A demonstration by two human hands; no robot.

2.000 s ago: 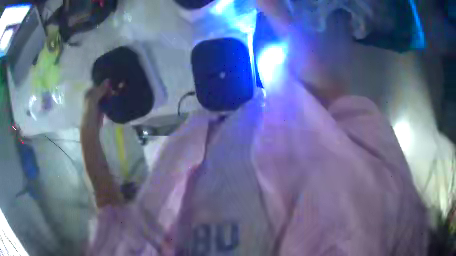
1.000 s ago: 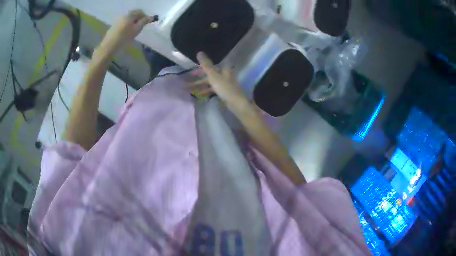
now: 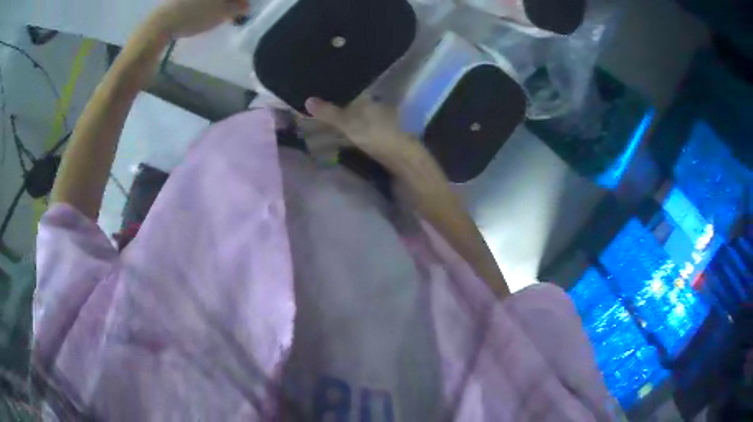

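Note:
A white unit with a black rounded-square top, probably a mini projector (image 3: 338, 43), lies at the top centre. My left hand (image 3: 196, 15), partly cut off by the top edge, holds a small dark piece (image 3: 240, 13), possibly a cable plug, beside the unit's left side. My right hand (image 3: 359, 124) is at the unit's lower edge, with one fingertip against the black top. Its other fingers are blurred, so its grip is unclear. A second similar unit (image 3: 475, 125) lies to the right, and a third (image 3: 555, 11) is cut off at the top.
Clear plastic film (image 3: 570, 70) lies beyond the second unit. A dark green crate (image 3: 607, 115) and blue-lit, film-covered surfaces (image 3: 640, 288) are at the right. Dark cables (image 3: 23, 152) and a yellow floor line (image 3: 73, 86) show at the left.
Since one second ago, my left hand has shifted up and left in view, still with the small dark piece. The first unit sits slightly further left; my right hand remains at its lower edge.

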